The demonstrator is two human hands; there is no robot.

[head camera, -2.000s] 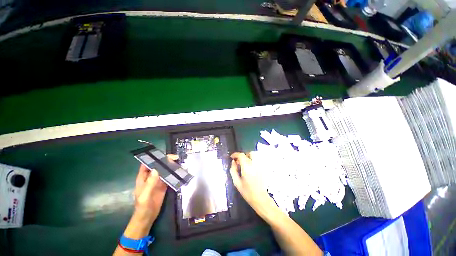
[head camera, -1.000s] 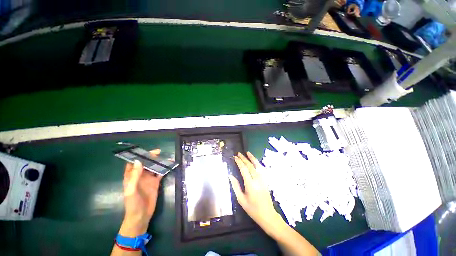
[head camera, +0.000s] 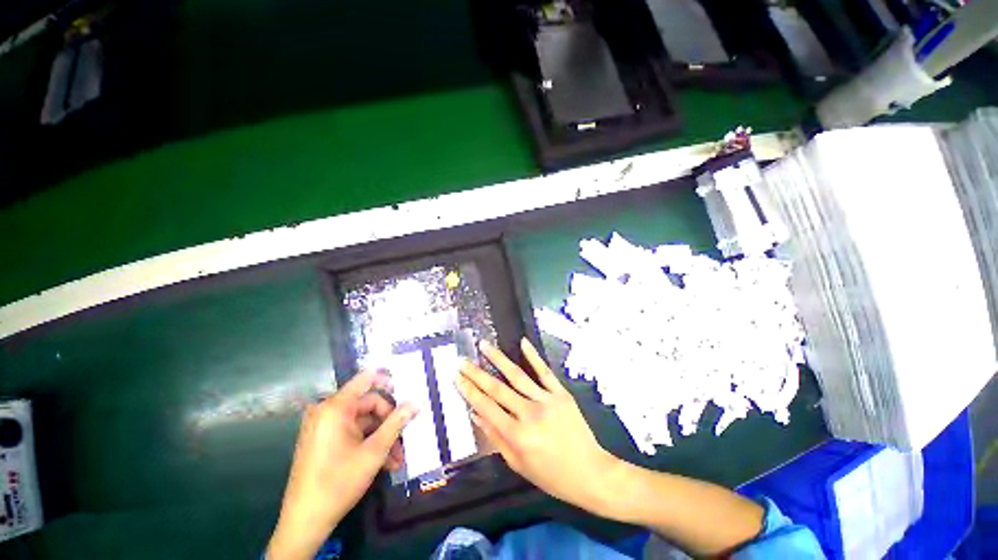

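The battery pack [head camera: 436, 407], two pale rectangles with a black T strip, lies flat in the lower part of the opened device chassis [head camera: 475, 293]. The chassis sits in a black holding tray [head camera: 511, 287], with speckled circuitry at its top. My left hand [head camera: 348, 443] is at the pack's left edge with thumb and fingers bent close together; whether it still grips the edge cannot be told. My right hand [head camera: 536, 429] is spread, its fingertips touching the pack's right edge. A small orange connector [head camera: 433, 483] shows below the pack.
A heap of white release liners [head camera: 684, 339] lies right of the tray, waiting packs [head camera: 739, 208] behind it. Tall white stacks [head camera: 892, 273] and a blue bin [head camera: 947, 492] stand at right. A pale rail [head camera: 438, 211] borders the conveyor with more devices [head camera: 578, 74]. A white box [head camera: 16, 470] is at left.
The battery pack, held up by my left hand before, now lies in the chassis. My left hand has moved right to the pack. My right hand's fingers now touch it. The view has shifted.
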